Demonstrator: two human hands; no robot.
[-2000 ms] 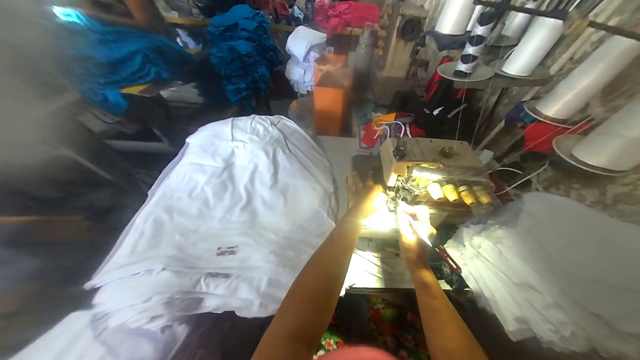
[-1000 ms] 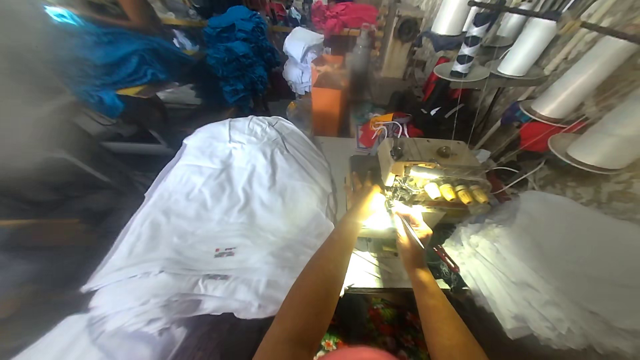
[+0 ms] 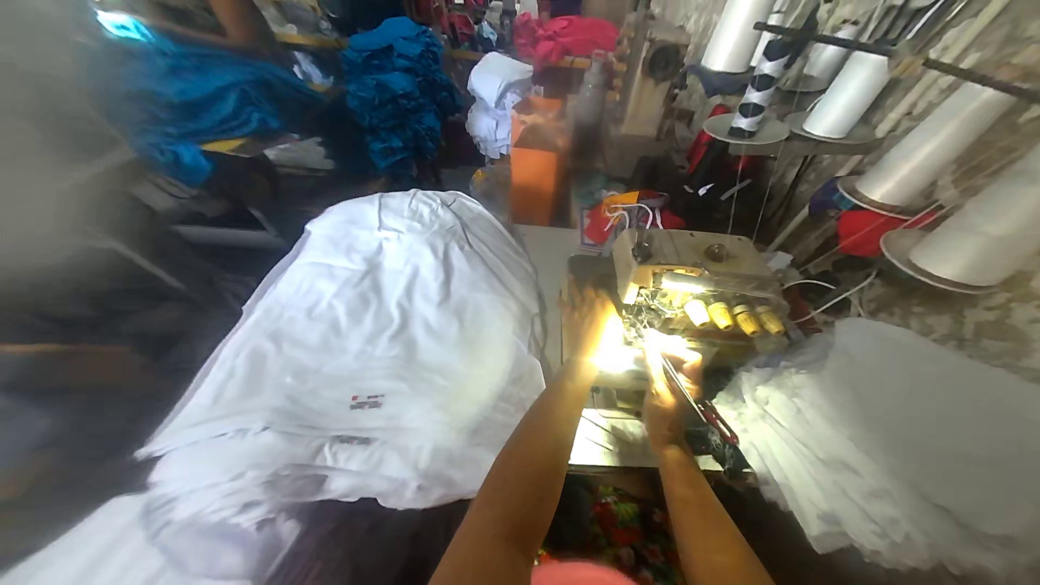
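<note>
An overlock sewing machine with yellow tension knobs stands before me, its lamp glaring over the needle area. My left hand lies at the left of the needle area; whether its fingers grip anything is lost in the glare. My right hand is just below the needle area, with a slim metal tool that has red handles, perhaps scissors or tweezers, held in it. Its tip end is washed out by light. To the left, a stack of white knit garments lies beside the machine.
White fabric pieces are piled at the right. Thread cones stand on a rack at the upper right. Beyond the machine are an orange box and a blue fabric pile. A person's arm shows at the upper left.
The slim tool in my right hand has shifted slightly at the needle area. My left hand stays in about the same place.
</note>
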